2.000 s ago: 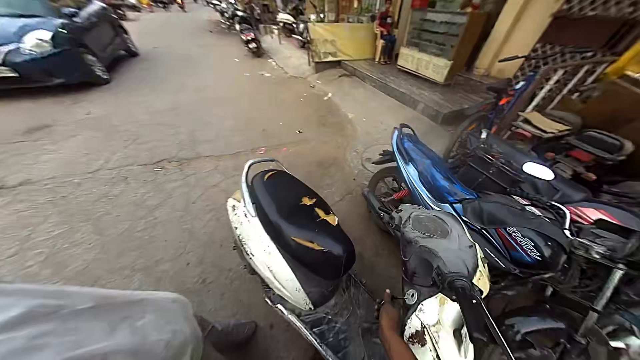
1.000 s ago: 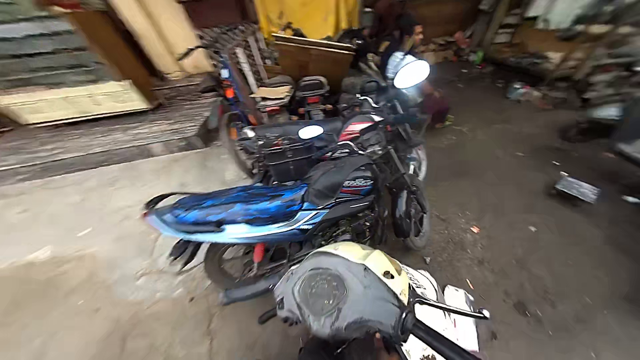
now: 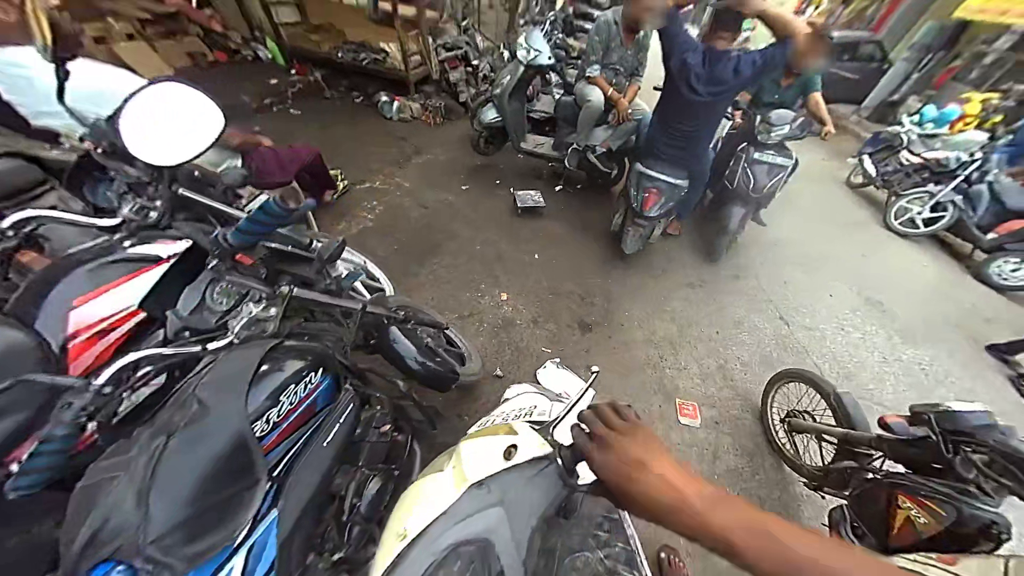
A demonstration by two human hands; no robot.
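Observation:
My right hand [image 3: 612,452] is closed around the right handlebar grip of a scooter, with the forearm coming in from the lower right. The brake lever [image 3: 578,404] sticks out ahead of my fingers. The scooter's grey and cream handlebar cover [image 3: 472,496] is worn and dusty. White front bodywork bearing writing [image 3: 524,400] shows beyond it. My left hand is not in view. A bare foot or sandal [image 3: 672,560] shows at the bottom edge, right of the scooter.
A black and blue motorcycle [image 3: 296,408] stands close on the left, with a red and white one [image 3: 120,308] beyond. Another motorcycle [image 3: 904,464] is at the right. People are on and beside scooters [image 3: 652,196] ahead. A person sits at the left [image 3: 288,168].
The view has swung far to the right, from the scooter's seat to its front. My right hand, at the handlebar two seconds ago, is at the grip now.

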